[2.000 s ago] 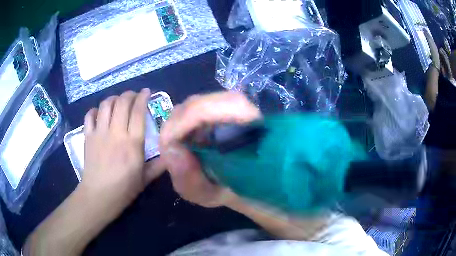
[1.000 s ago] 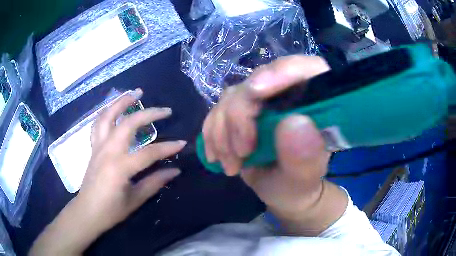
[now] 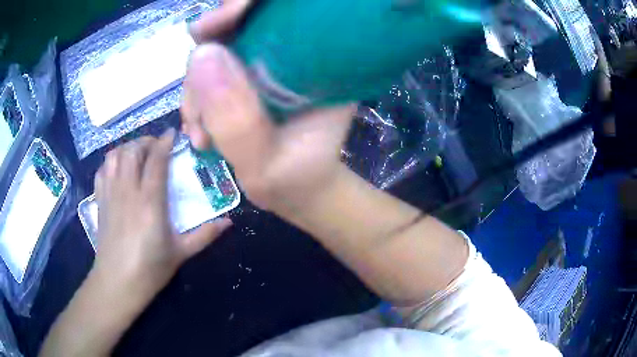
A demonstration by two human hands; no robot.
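A white phone-like unit (image 3: pixel 183 183) with a green circuit board (image 3: pixel 218 183) at its right end lies on the black mat in front of me. My left hand (image 3: pixel 140 202) rests over the unit's left part, fingers on its upper edge and thumb by its lower edge. My right hand (image 3: pixel 258 132) grips the teal electric screwdriver (image 3: pixel 356 49), raised above the unit's upper right and blurred. The driver's tip is hidden behind my right hand, so I cannot tell whether it touches anything.
Another unit (image 3: pixel 136 80) lies on a bubble wrap sheet (image 3: pixel 73 125) at the back left. Bagged units (image 3: pixel 31 209) lie at the far left. Crumpled clear plastic (image 3: pixel 398 132), a white device (image 3: pixel 513 45) with a hanging bag (image 3: pixel 555 153), and a pale stack (image 3: pixel 559 300) are on the right.
My left hand has closed down onto the unit from a spread pose above it. My right hand and the screwdriver have moved left and up, over the unit's upper right.
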